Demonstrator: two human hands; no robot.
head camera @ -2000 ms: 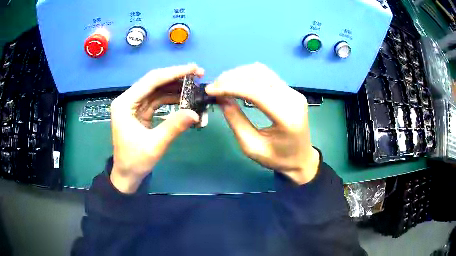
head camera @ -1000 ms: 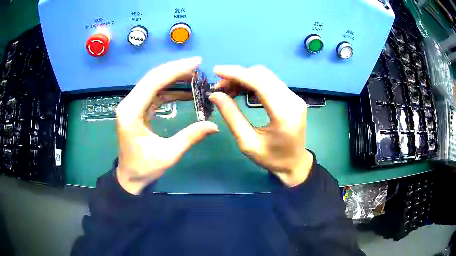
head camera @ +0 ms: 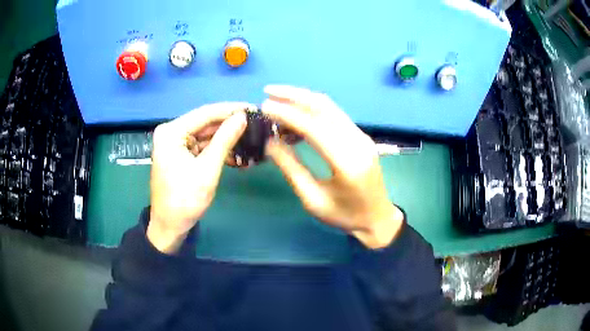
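Note:
A small dark assembly point(head camera: 257, 136), blurred, is held above the green mat in front of the blue panel. My left hand point(head camera: 191, 165) grips its left side between thumb and fingers. My right hand point(head camera: 333, 158) is at its right side, with fingertips at or very near its edge; the blur hides whether they grip it. The assembly's details cannot be made out.
The blue panel point(head camera: 317, 77) has a red emergency stop point(head camera: 131, 65) and several other buttons. Black trays stand at left point(head camera: 39, 149) and right point(head camera: 517, 149). A clear plastic tray point(head camera: 131, 147) lies on the green mat point(head camera: 284, 220). Clear bags point(head camera: 472, 278) are below the bench at right.
The assembly was edge-on between my hands and now shows a broader dark face. My left thumb and fingers have closed in on it. The view has shifted slightly.

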